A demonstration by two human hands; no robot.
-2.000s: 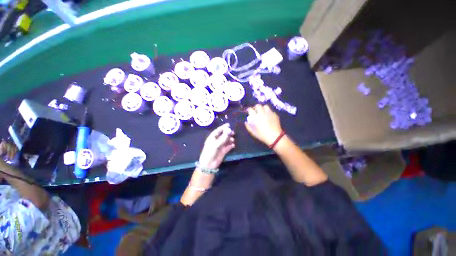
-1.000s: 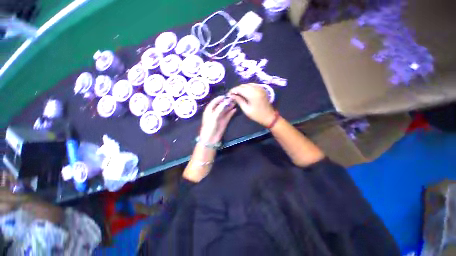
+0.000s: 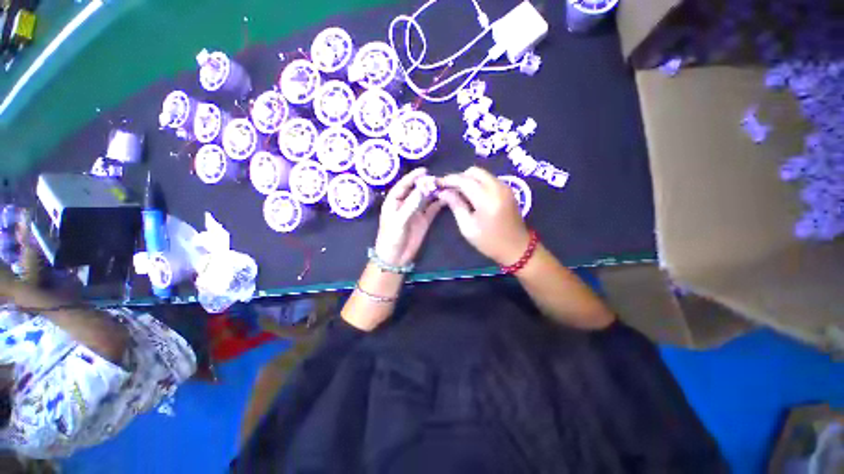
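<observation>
My left hand (image 3: 403,215) and my right hand (image 3: 490,213) meet at the fingertips over the front of the black mat (image 3: 583,111). They pinch a small pale fitting (image 3: 433,190) between them, mostly hidden by the fingers. A motor housing (image 3: 518,196) stands partly behind my right hand. Many white-lilac motor housings (image 3: 336,148) with spoked round ends are grouped left of and beyond my hands. Small loose fittings (image 3: 500,139) lie in a row beyond my right hand.
A white charger (image 3: 520,31) with looped cable lies beyond the fittings. An open cardboard box (image 3: 703,167) with purple-looking fittings is at right. A green belt (image 3: 185,37) runs beyond the mat. At left are a black and silver box (image 3: 88,222), blue tool (image 3: 155,231), plastic bag (image 3: 225,278) and a person's arm.
My hands were apart two seconds ago; they have come together at the fingertips. A housing now shows beside my right hand. The camera view has shifted and tilted.
</observation>
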